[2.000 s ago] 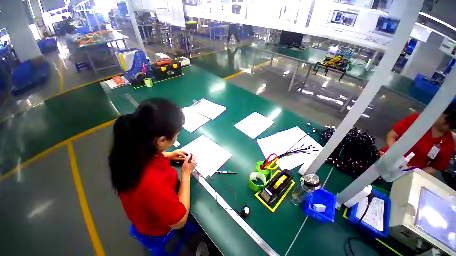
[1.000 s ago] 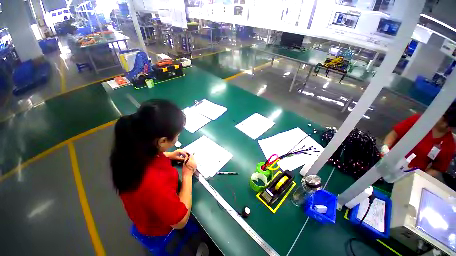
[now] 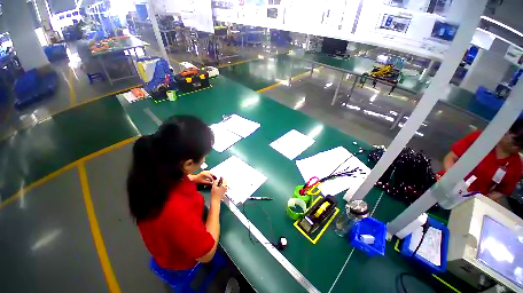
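Note:
Neither of my hands is in the picture. Nearest in front is a green bench (image 3: 269, 229) with a steel rule (image 3: 261, 240) along its edge. A seated person in a red shirt (image 3: 172, 223) pinches a small dark part (image 3: 220, 182) in both hands, above the edge of a white sheet (image 3: 238, 178). A dark pen (image 3: 260, 198) lies beside the sheet. A thin dark cable (image 3: 251, 226) trails over the rule. A small round black-and-white item (image 3: 282, 242) sits right of the rule.
Green tape rolls (image 3: 296, 208), red-handled scissors (image 3: 311, 184), a black tape dispenser (image 3: 316, 216), a jar (image 3: 356, 209) and a blue bin (image 3: 367, 236) stand right. A white post (image 3: 410, 126) rises beside a dark cable heap (image 3: 407, 171). Another person in red (image 3: 493, 163) sits far right.
The seated person's head and fingers have shifted slightly around the small dark part. The thin cable's curve over the rule has changed. The far-right person's hand has moved down.

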